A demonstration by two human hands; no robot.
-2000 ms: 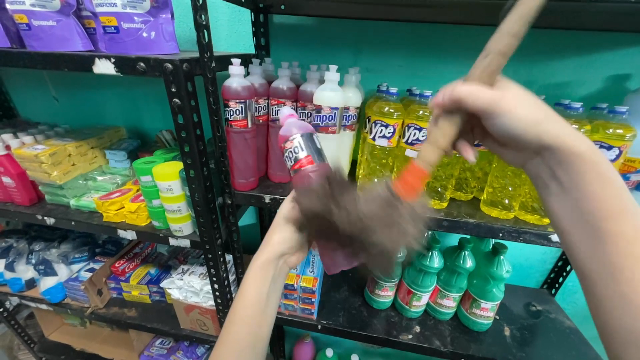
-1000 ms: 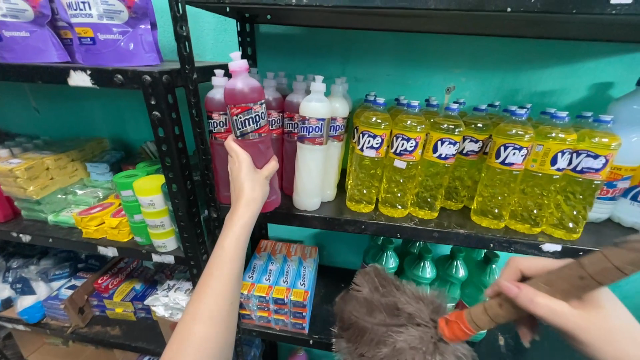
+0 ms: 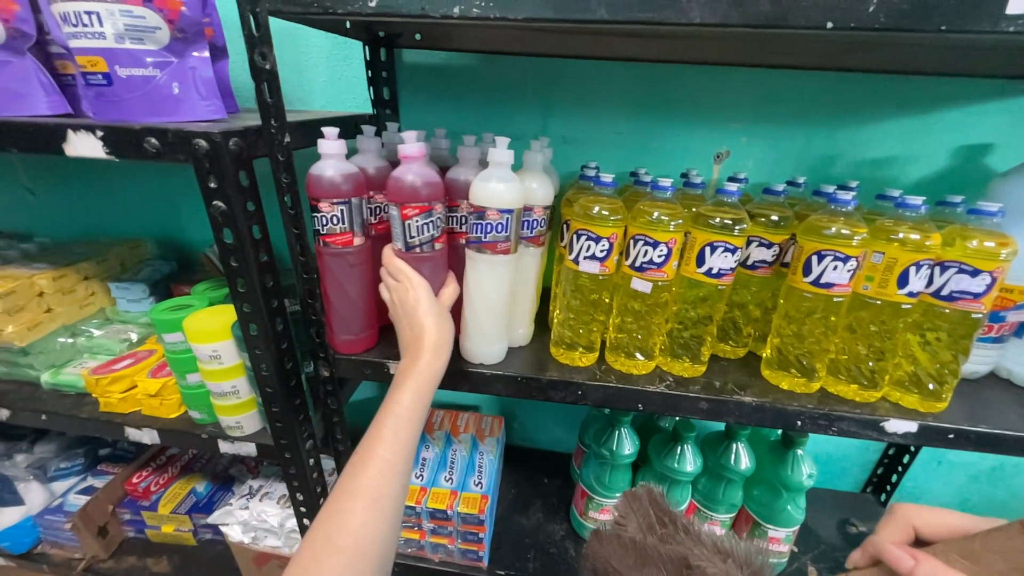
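Observation:
My left hand (image 3: 420, 308) grips a pink Limpol dish soap bottle (image 3: 416, 188) around its lower half, among other Limpol bottles on the black metal shelf. A darker pink bottle (image 3: 344, 288) stands to its left and a white one (image 3: 490, 304) to its right. At the lower right edge, my right hand (image 3: 920, 536) is closed around the brown handle (image 3: 972, 552) of a duster, partly out of view. The duster's fluffy grey-brown head (image 3: 676, 540) is in front of green bottles on the lower shelf.
Yellow Ypê bottles (image 3: 808, 312) stand in rows at the right of the same shelf. Below are Sorriso toothpaste boxes (image 3: 456, 480) and green bottles (image 3: 696, 472). A perforated black upright (image 3: 240, 240) separates the left shelves, which hold purple pouches (image 3: 144, 64), soap packs and stacked green and yellow tubs (image 3: 228, 368).
Two seconds ago the duster head was against the pink bottle, held lower and nearer. Since then my left hand has brought the bottle back among the others, while the duster has moved down and right.

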